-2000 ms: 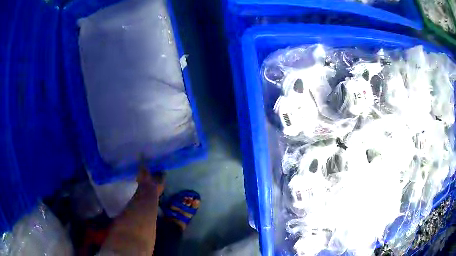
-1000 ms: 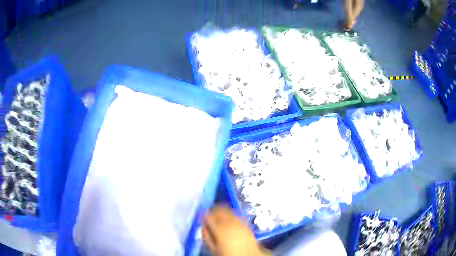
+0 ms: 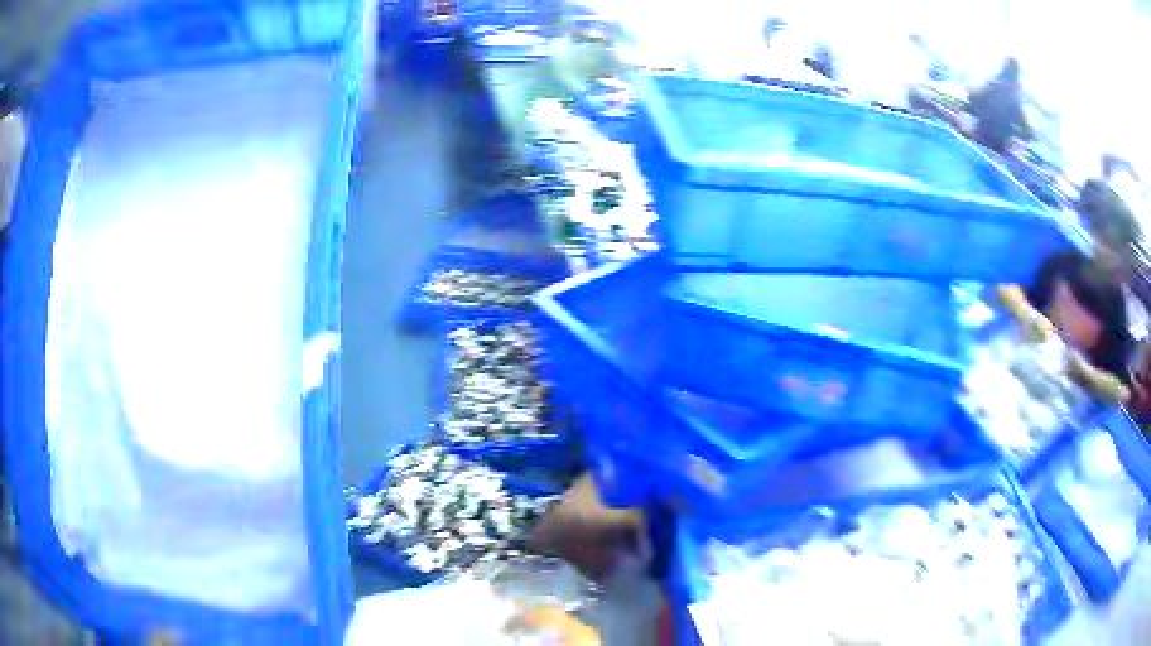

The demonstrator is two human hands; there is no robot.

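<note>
A blue tote (image 3: 331, 416) with a whitish sheet or liner (image 3: 189, 303) inside fills the left side of the head view, close and upright in the picture. A small skin-coloured blur, possibly my right hand (image 3: 555, 625), shows at the bottom edge, right of the tote. It is cut off and too blurred to show its fingers or anything held. My left hand cannot be made out. Clear film (image 3: 530, 581) lies just above the blur.
Several stacked blue totes (image 3: 808, 227) stand at centre right. A tote with white bagged parts (image 3: 884, 555) is at lower right. Bare-looking parts (image 3: 492, 379) fill totes at centre. Another skin-coloured blur (image 3: 587, 524) is near them. A person (image 3: 1086, 316) stands at far right.
The view has swung to stacked totes and a person. The sheet-lined tote now lies further left. The hand seen beside the tote's right wall is reduced to a blur at the bottom edge.
</note>
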